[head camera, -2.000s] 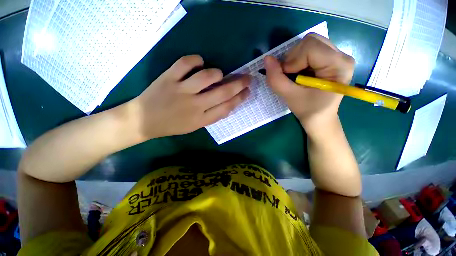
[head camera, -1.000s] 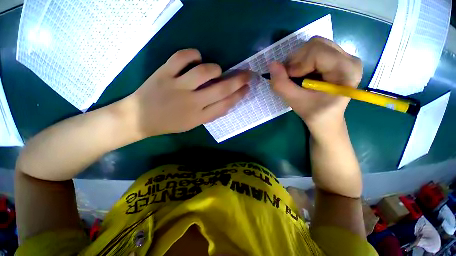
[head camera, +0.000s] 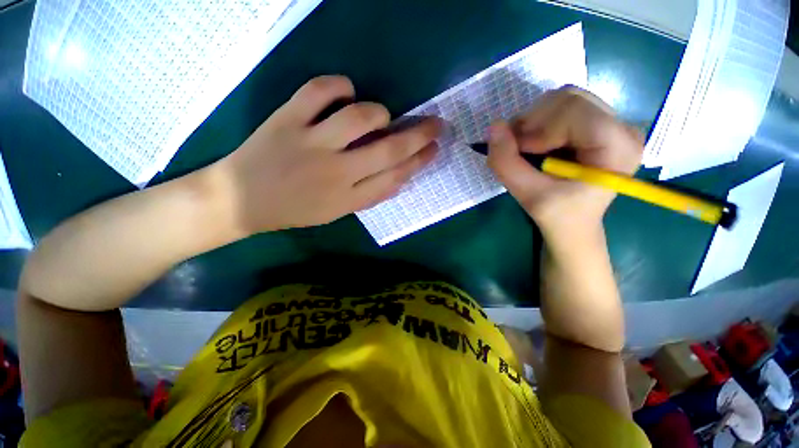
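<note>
The printed sheet (head camera: 438, 188) lies slanted on the dark green worktop, covered in small grid cells. My left hand (head camera: 333, 162) lies flat across its left part, fingers a little apart, grasping nothing. My right hand (head camera: 569, 153) holds the yellow marker pen (head camera: 631, 186), its black tip at the middle of the sheet and its black rear end pointing right. Whether the tip touches the paper cannot be told. My right hand covers the sheet's right part.
The left sheet pile (head camera: 149, 79) is at upper left, the right sheet pile (head camera: 723, 87) at upper right. A loose sheet (head camera: 740, 232) lies below the right pile. Another white sheet edge (head camera: 10, 214) shows at far left. Cardboard boxes (head camera: 679, 367) and red bins show beyond the worktop edge.
My right hand and the marker pen have moved slightly right and down, uncovering more of the sheet's upper right. The pen tilts more steeply. My left hand has barely moved.
</note>
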